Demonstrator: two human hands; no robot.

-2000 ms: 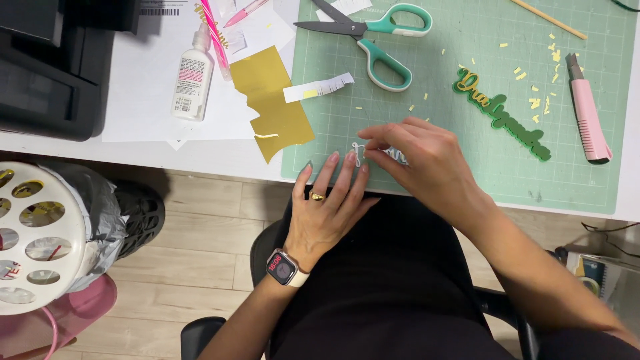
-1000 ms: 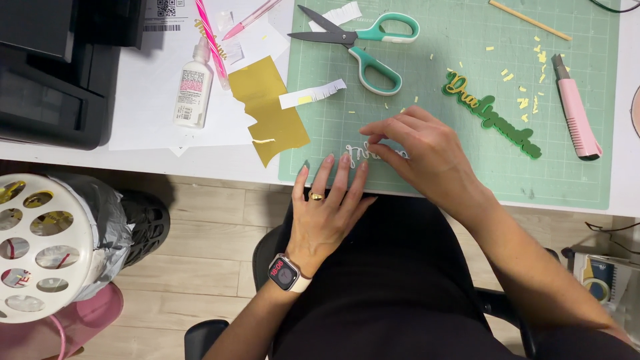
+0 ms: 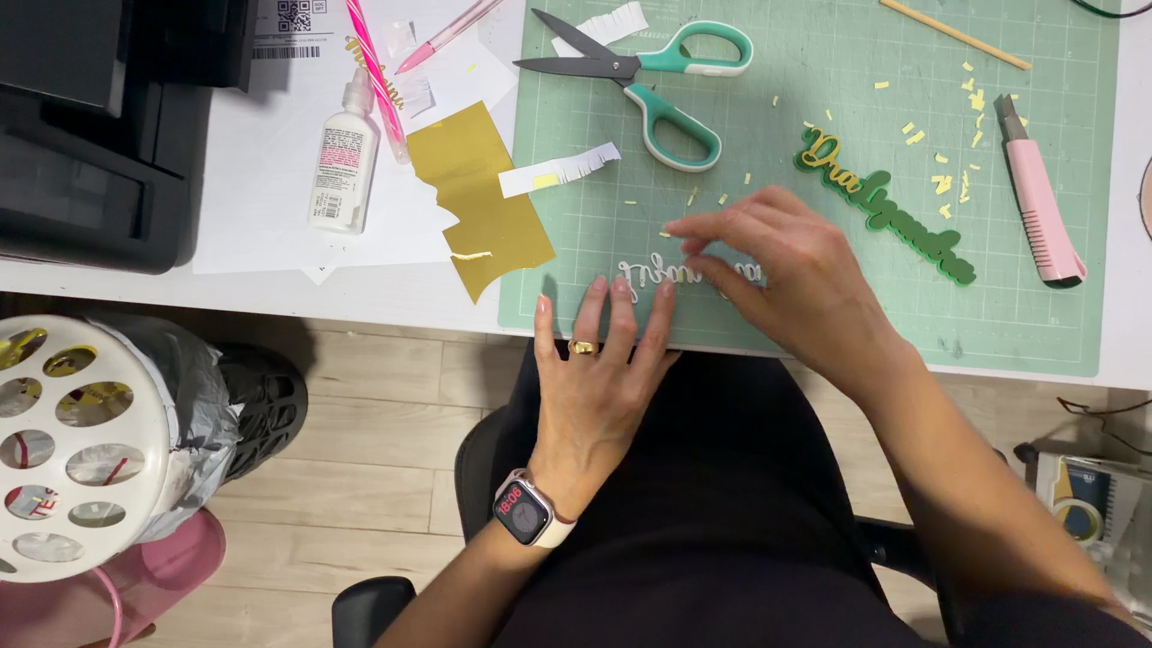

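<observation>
A white cut-out script lettering piece [image 3: 664, 273] lies face up near the front edge of the green cutting mat [image 3: 576, 306]. My left hand [image 3: 605, 387] rests flat with spread fingers, its fingertips touching the lettering's lower edge. Over the lettering's right part is my right hand [image 3: 783, 261], thumb and index finger bent toward each other; a tiny yellow strip [image 3: 665, 235] shows at the index fingertip, and whether it is pinched I cannot tell. Part of the lettering is hidden under this hand. To the right lies a green script piece [image 3: 909, 229] with gold letters on its left part.
Teal-handled scissors [image 3: 639, 67], gold card [image 3: 490, 198] and a fringed white strip [image 3: 567, 169] lie beyond my hands. A white glue bottle [image 3: 344, 166] and pink pen [image 3: 450, 34] are left. A pink utility knife [image 3: 1039, 198], wooden stick [image 3: 954, 34] and yellow scraps [image 3: 941, 184] are right.
My right hand's fingertips have moved up off the white lettering, and more of its left part shows than two seconds ago. My left hand stays beside it.
</observation>
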